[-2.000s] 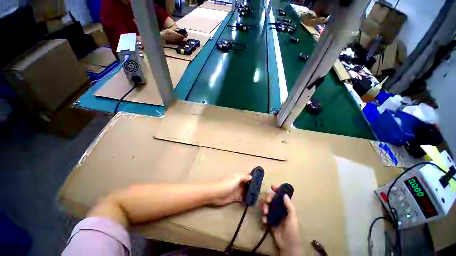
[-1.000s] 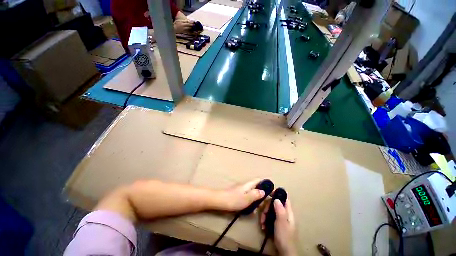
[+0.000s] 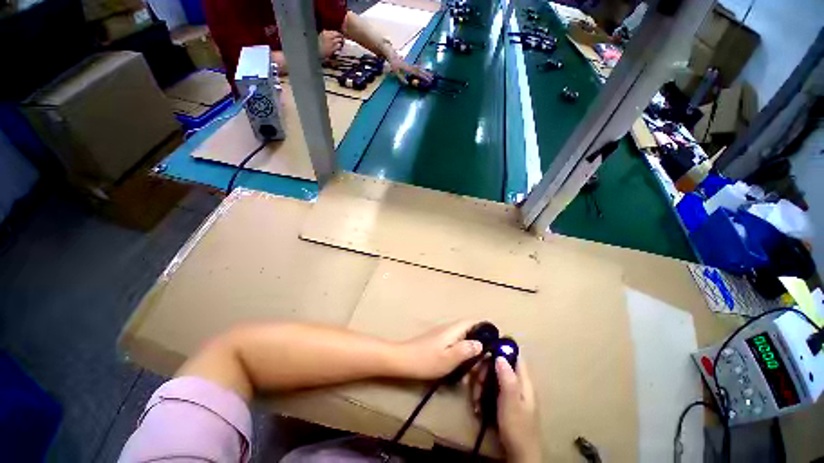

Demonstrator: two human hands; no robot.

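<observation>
My left hand holds one black corded unit with the thumb on its upper side. My right hand holds a second black corded unit, with a bright spot on its round end face. The two units' upper ends are side by side and seem to touch. A thin black lead runs down from each unit toward the bench's front edge. The test lead's dark connector lies on the cardboard mat right of my right hand.
A bench power supply with green digits stands at the right, beside a white sheet. Two grey uprights rise at the bench's back edge. Beyond is a green conveyor with black units; a person in red reaches over it.
Both units have come together, their round ends now side by side and facing up more. The person in red has stretched an arm over the conveyor to a unit.
</observation>
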